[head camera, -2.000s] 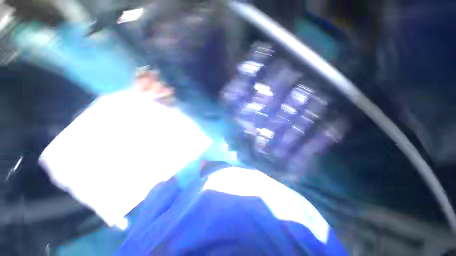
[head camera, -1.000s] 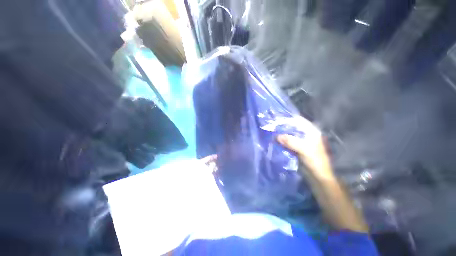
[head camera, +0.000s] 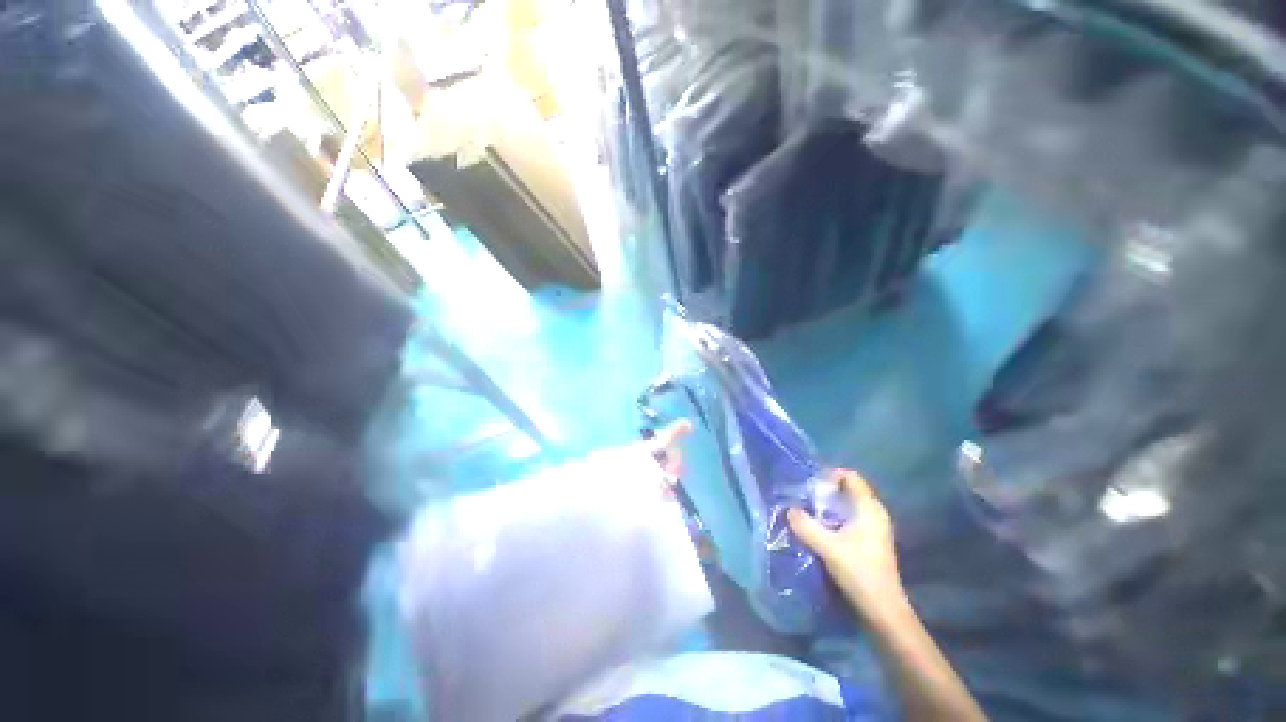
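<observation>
My right hand grips a bagged garment, navy cloth in shiny clear plastic, in front of me right of centre. The garment hangs slanting, its upper end pointing away from me. White pick list sheets lie lower left of the garment, close to my body. Fingers of my left hand show at the sheets' upper right corner, beside the garment. The rest of my left hand is hidden behind the paper. The print is too washed out to read.
Dark bagged garments hang at the upper right and along the right side. More dark garments fill the left. Brown flattened cartons stand at the aisle's bright far end. The floor is blue. A silver rail runs at upper left.
The bagged garment has moved lower and now looks narrower, with my right hand still on it. The list has shifted slightly right. The view now shows more of the aisle and its far end.
</observation>
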